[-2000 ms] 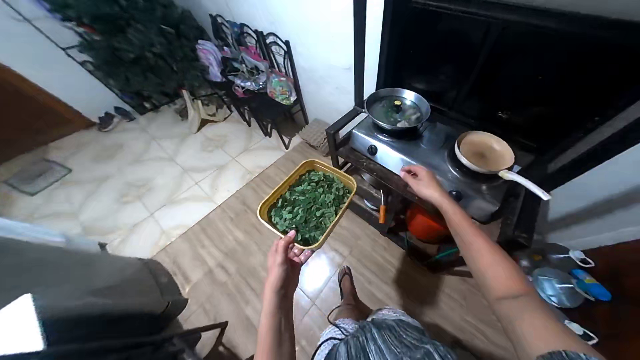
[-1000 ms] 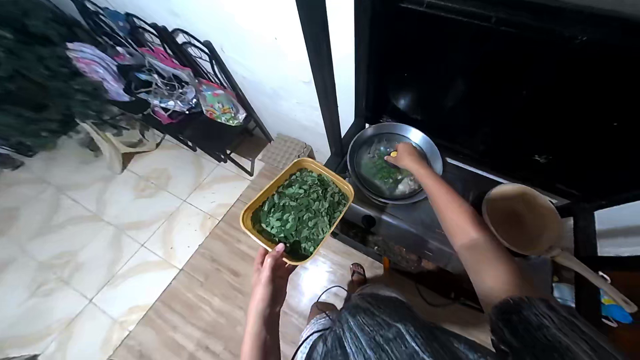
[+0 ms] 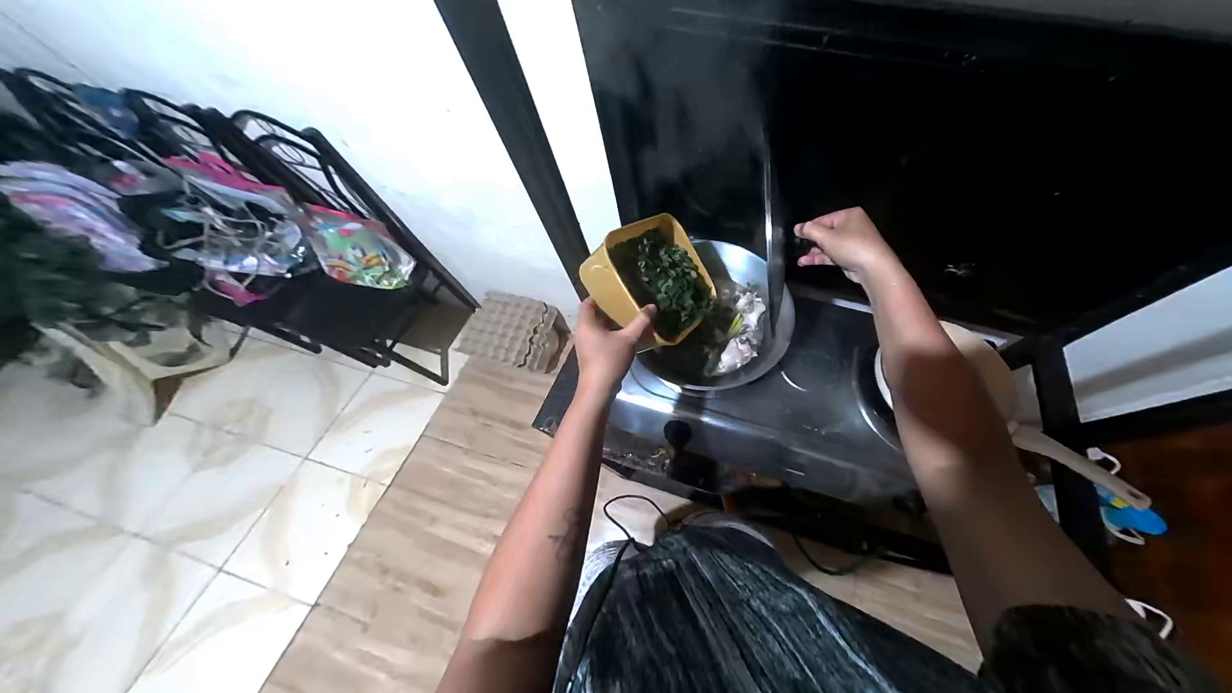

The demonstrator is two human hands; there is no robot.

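Note:
My left hand (image 3: 611,342) grips the rim of a yellow plastic container (image 3: 608,281), which is tilted over the left side of a metal pan (image 3: 784,332). Green leaves (image 3: 669,274) lie inside the container. In the pan are pale pieces of food (image 3: 741,348), some greens and liquid. To the right of the container, my right hand (image 3: 842,241) is closed at the knob of a glass lid (image 3: 772,231). The lid stands nearly upright, seen edge-on, above the pan; its knob is mostly hidden by the fingers.
The pan sits on the left burner of a gas stove (image 3: 808,423). A pale frying pan (image 3: 972,371) is on the right burner, partly behind my right forearm. Egg trays (image 3: 510,332) are stacked left of the stove. Folding chairs (image 3: 318,308) with bags stand farther left.
The lid has been lifted off the pan and turned upright. My left hand has brought the container from beside the stove to over the pan and tilted it. The view has moved closer to the stove.

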